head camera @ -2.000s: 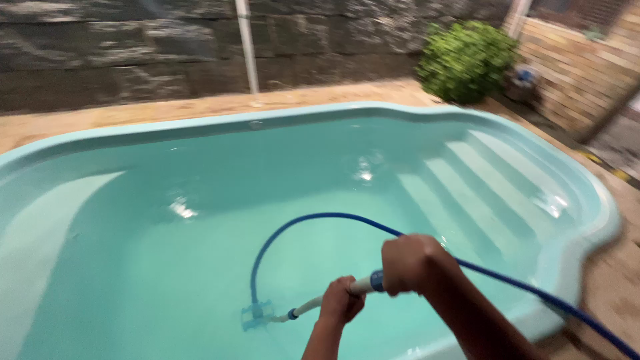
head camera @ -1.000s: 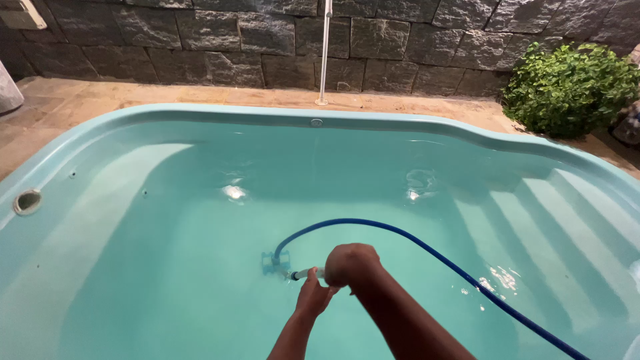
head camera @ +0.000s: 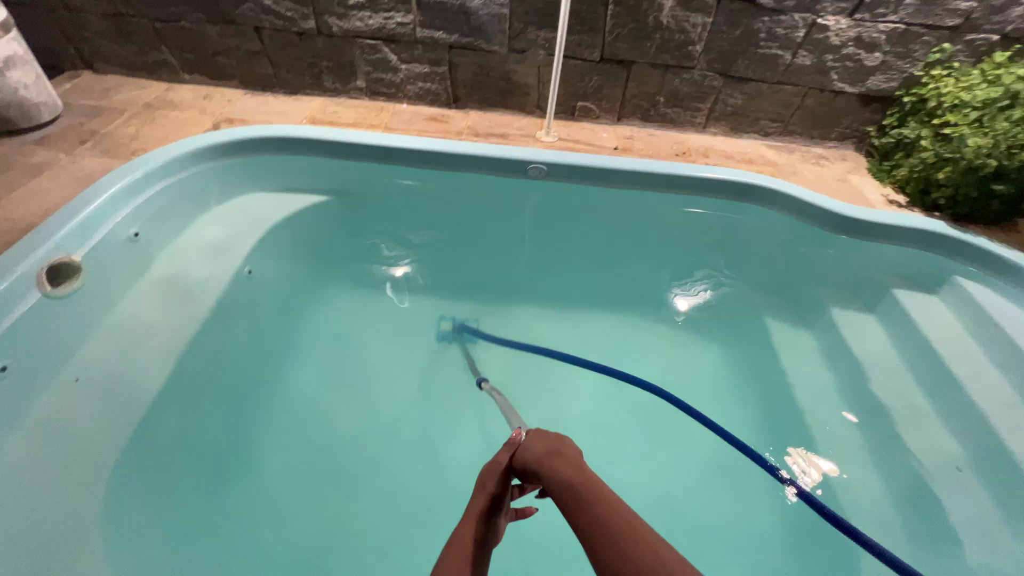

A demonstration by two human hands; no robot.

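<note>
A pool vacuum head (head camera: 457, 329) lies under the water near the middle of the pool. From it a pale telescopic pole (head camera: 506, 406) with a blue collar runs up to my hands. My right hand (head camera: 548, 458) is closed around the pole's upper part. Just left of it, my left hand (head camera: 504, 488) touches the pole with its thumb along it, some fingers spread below; its hold is partly hidden. A blue vacuum hose (head camera: 640, 382) leads from the head to the lower right, crossing the water surface.
The light blue pool rim (head camera: 432, 147) curves around the far side. Submerged steps (head camera: 920, 376) are at right, a skimmer opening (head camera: 61, 276) at left. Beyond stand a thin white post (head camera: 558, 72), a stone wall (head camera: 496, 76), a green bush (head camera: 960, 136) and a pale container (head camera: 24, 80).
The hose, arched beside the vacuum head before, now runs in a flatter curve to the lower right. My hands have come close together on the pole. The view has swung left.
</note>
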